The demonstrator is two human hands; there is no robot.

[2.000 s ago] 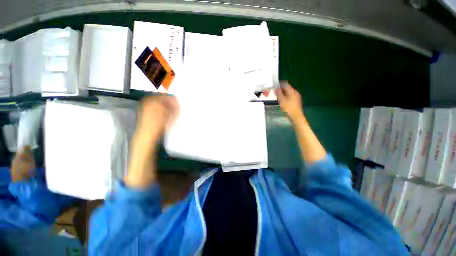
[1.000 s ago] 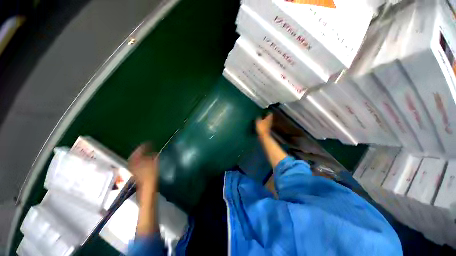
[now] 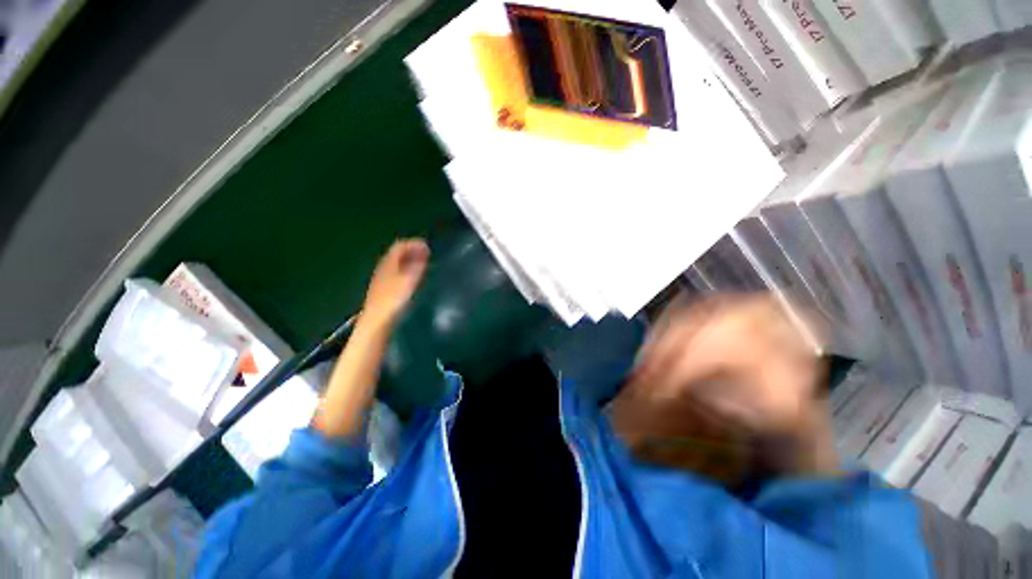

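A stack of white closed gift boxes [image 3: 668, 215] stands at the upper centre, its top box showing a black-and-orange device picture. My left hand [image 3: 398, 275] is left of the stack over the green surface, apart from it, fingers curled together with no object visible in it. My right hand [image 3: 724, 385] is large and strongly blurred just below and right of the stack. Whether it holds anything or touches the stack cannot be told.
Rows of finished boxes [image 3: 951, 260] with red-orange lettering line the right side in tiers. White inner trays [image 3: 170, 351] and a box with red lettering [image 3: 232, 322] lie at the left. The green belt [image 3: 328, 215] runs along a grey metal edge.
The view has shifted, bringing the picture-topped stack to the upper centre. My right hand has come up close to the camera. My left hand is now nearer the stack.
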